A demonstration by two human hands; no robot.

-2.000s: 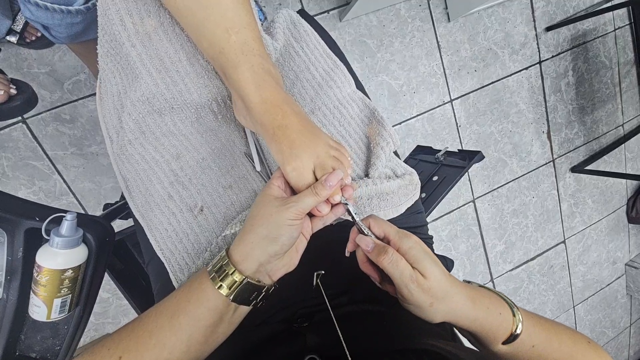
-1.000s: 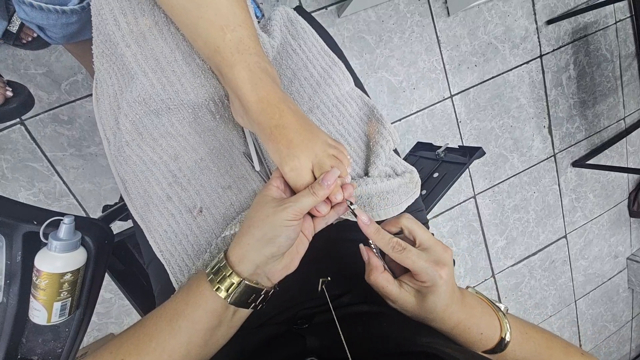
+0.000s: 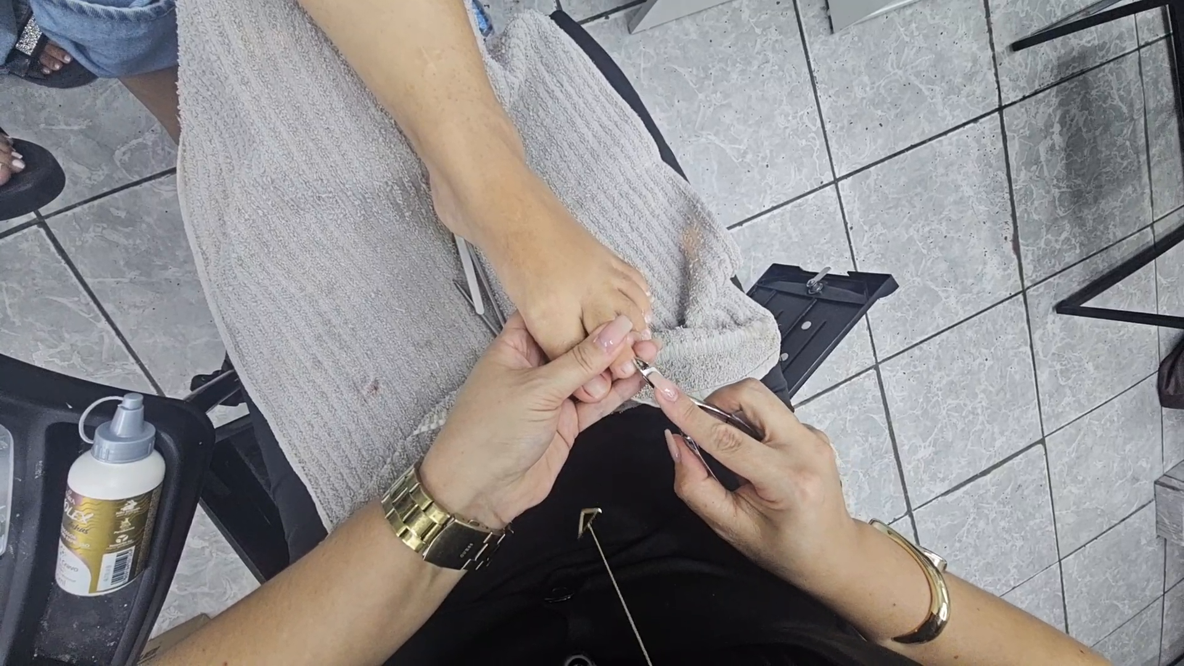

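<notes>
Another person's bare foot (image 3: 546,264) rests on a grey ribbed towel (image 3: 305,250), its toes pointing down and right. My left hand (image 3: 527,407), with a gold watch on the wrist, grips the toes at the big-toe side, thumb on top and fingers beneath. My right hand (image 3: 758,462) holds metal cuticle nippers (image 3: 717,412), their tip at a toe beside my left fingertips. Whether the jaws are apart cannot be told. Partly under the foot, slim metal tools (image 3: 472,277) lie on the towel.
A white squeeze bottle with a grey cap (image 3: 111,499) stands on a black tray (image 3: 180,444) at the left. A black hinged plate (image 3: 814,314) juts out right of the towel. Another person's sandalled foot (image 3: 55,60) is at the upper left. Black metal legs (image 3: 1110,310) stand at the right.
Against one second ago, my right hand has brought the nippers' tip slightly up and left, back to the toes. My left hand keeps its hold on the toes.
</notes>
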